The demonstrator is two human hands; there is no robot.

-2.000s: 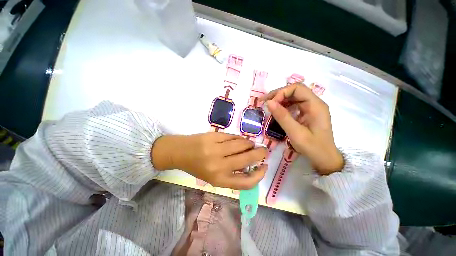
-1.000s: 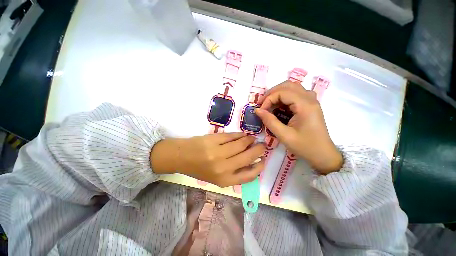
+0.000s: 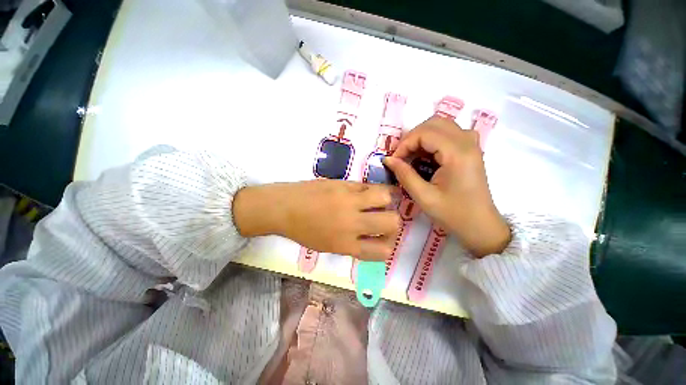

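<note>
Several pink smartwatches lie side by side on the white mat [image 3: 188, 98]. The leftmost watch [image 3: 333, 159] lies free of the hands, its dark screen up. The second watch [image 3: 378, 168] has its screen partly under my fingers. My left hand [image 3: 331, 218] lies across its lower part, fingers curled around the mint-green tool [image 3: 369, 283], whose holed handle sticks out toward me; the tool's tip is hidden. My right hand [image 3: 451, 184] has thumb and forefinger pinched together at the second screen; whether they hold a cloth is not visible. It partly covers a third watch [image 3: 425, 168].
A small white stick with a yellowish band [image 3: 319, 64] lies above the watches. A greyish translucent sheet [image 3: 259, 34] lies at the mat's far edge. A clear shiny film [image 3: 545, 111] is at the right. A pale box [image 3: 30, 53] stands far left.
My left hand has moved up over the second watch's lower screen, and the green handle has moved up with it. My right hand has moved from above that screen onto it.
</note>
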